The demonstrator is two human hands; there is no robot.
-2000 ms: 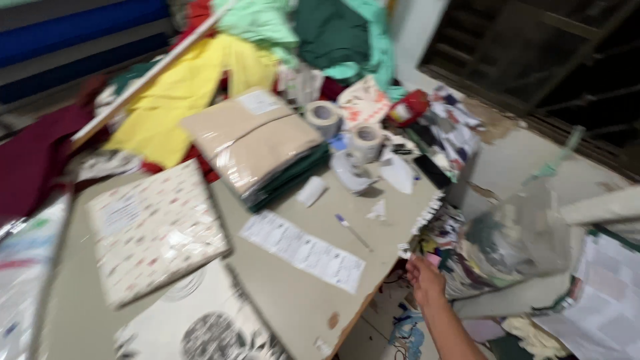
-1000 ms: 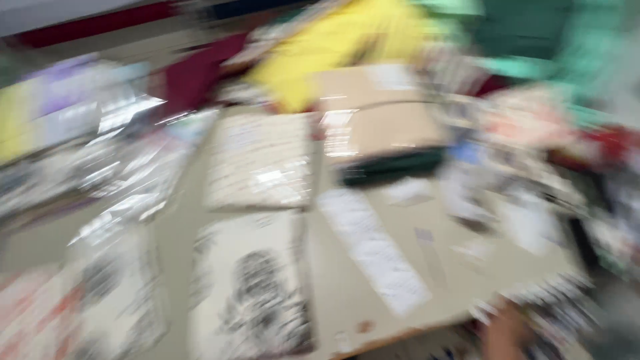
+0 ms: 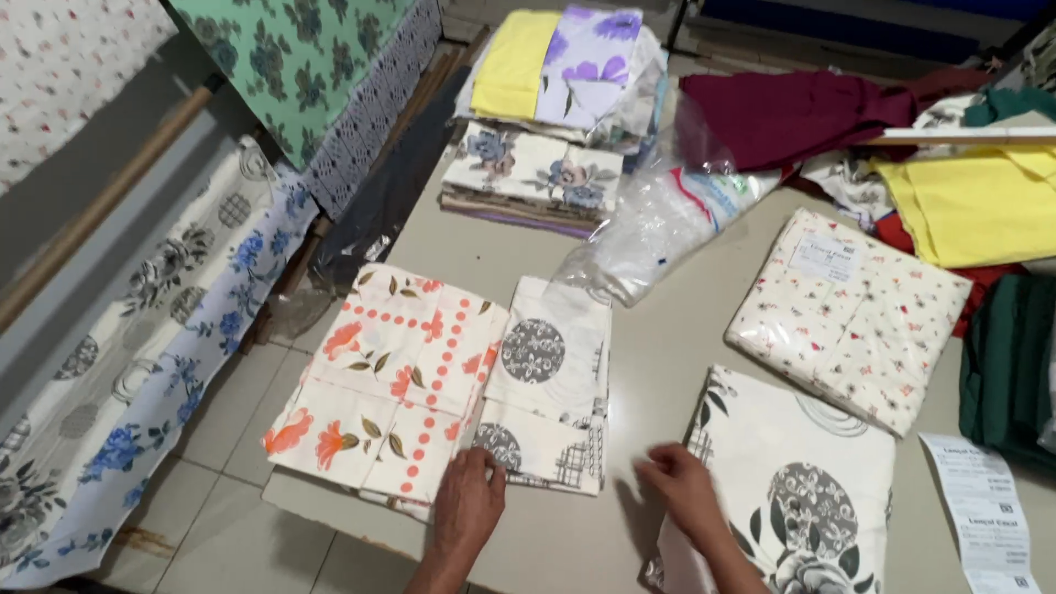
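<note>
My left hand touches the lower left corner of a folded white cloth with grey circles, fingertips on its edge. A folded cream cloth with orange flowers lies just left of it. My right hand, slightly blurred, is over the table between that grey-patterned cloth and a larger folded white cloth with grey circles and flowers. Its fingers are bent, and nothing shows in them. A plastic-wrapped cream cloth with small flowers lies farther back at the right.
Stacked folded fabrics and clear plastic bags lie at the back of the table. Maroon cloth, yellow cloth, dark green cloth and a printed label strip are at right. Fabric rolls stand left.
The view has swung far left along the table. My left hand is now in view at the grey-patterned cloth; my right hand, earlier at the table's right edge, is now beside the larger folded cloth.
</note>
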